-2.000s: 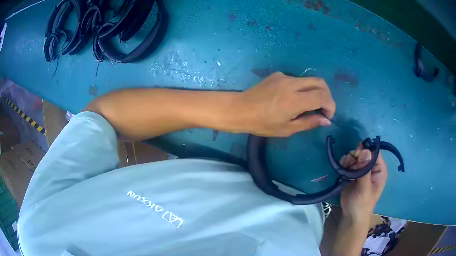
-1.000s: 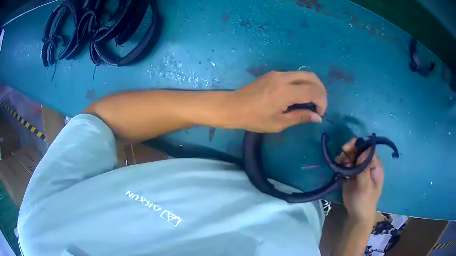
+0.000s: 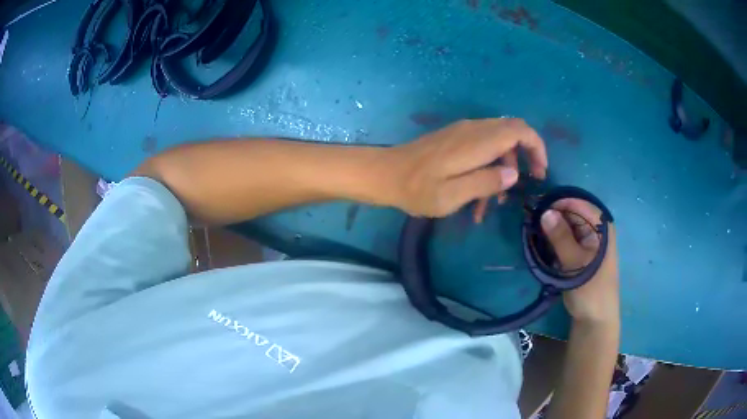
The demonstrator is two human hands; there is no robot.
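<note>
A black headband (image 3: pixel 419 270) curves along the bench's near edge, its lower part against the shirt. A thinner black fork (image 3: pixel 536 266) joins its right end, and with another black curved piece (image 3: pixel 580 193) it looks like a full ring. My right hand (image 3: pixel 577 237) grips the ring from its right side, with the thumb and fingers showing inside it. A thin dark wire crosses the ring. My left hand (image 3: pixel 471 168) is over the headband's upper end, fingers bent and partly spread. Something small and dark is by its fingertips; whether it is held is unclear.
A tangled headband pile (image 3: pixel 221 86) lies on the bench (image 3: pixel 352 65) at the upper left. A small black curved part (image 3: pixel 678 110) lies at the far right. Brown cartons (image 3: pixel 684 391) are below the bench edge.
The loose curved piece at my right hand has swung up and left, and now closes a ring with the fork. My left hand's fingers have spread, and the dark piece they held is less visible.
</note>
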